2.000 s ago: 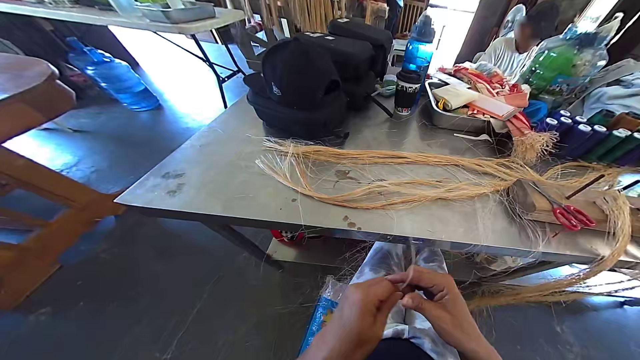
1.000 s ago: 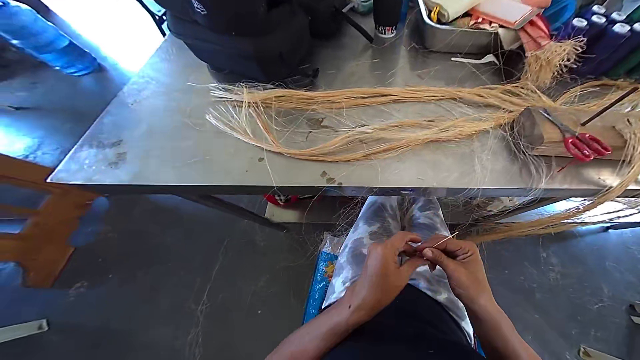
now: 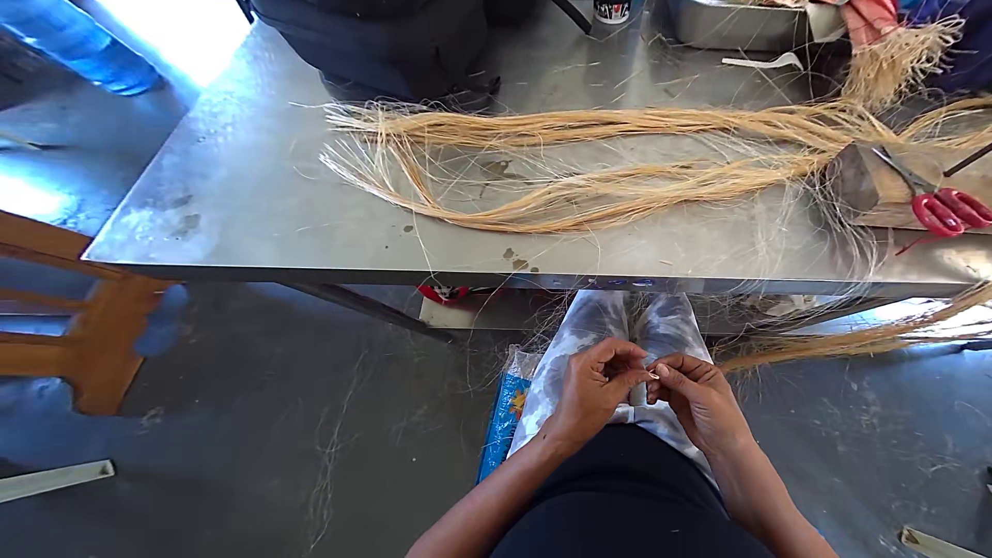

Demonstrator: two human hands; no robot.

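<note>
Above my lap, my left hand (image 3: 597, 384) and my right hand (image 3: 694, 391) meet at their fingertips. Between them a small pale bit of fiber (image 3: 655, 375) shows at my right thumb and index finger; whether my left fingers grip it too is hard to see. Long bundles of straw-coloured plant fiber (image 3: 558, 209) lie across the metal table (image 3: 310, 240) in front of me. At the right, scissors with red handles (image 3: 942, 205) rest on a wooden block (image 3: 883, 190), close to the bundles. More fiber (image 3: 837, 345) hangs below the table's right edge.
A dark bag (image 3: 387, 46) stands on the table's far side, near a metal tray (image 3: 736, 27) and a white plastic utensil (image 3: 763, 61). A wooden chair (image 3: 108, 333) is at the left. Beside my leg is a blue printed package (image 3: 504, 418); a large blue bottle (image 3: 85, 46) lies on the floor.
The view has tilted down. My hands stay together over my lap; a thin strand that stuck out above my right hand one second ago no longer shows there.
</note>
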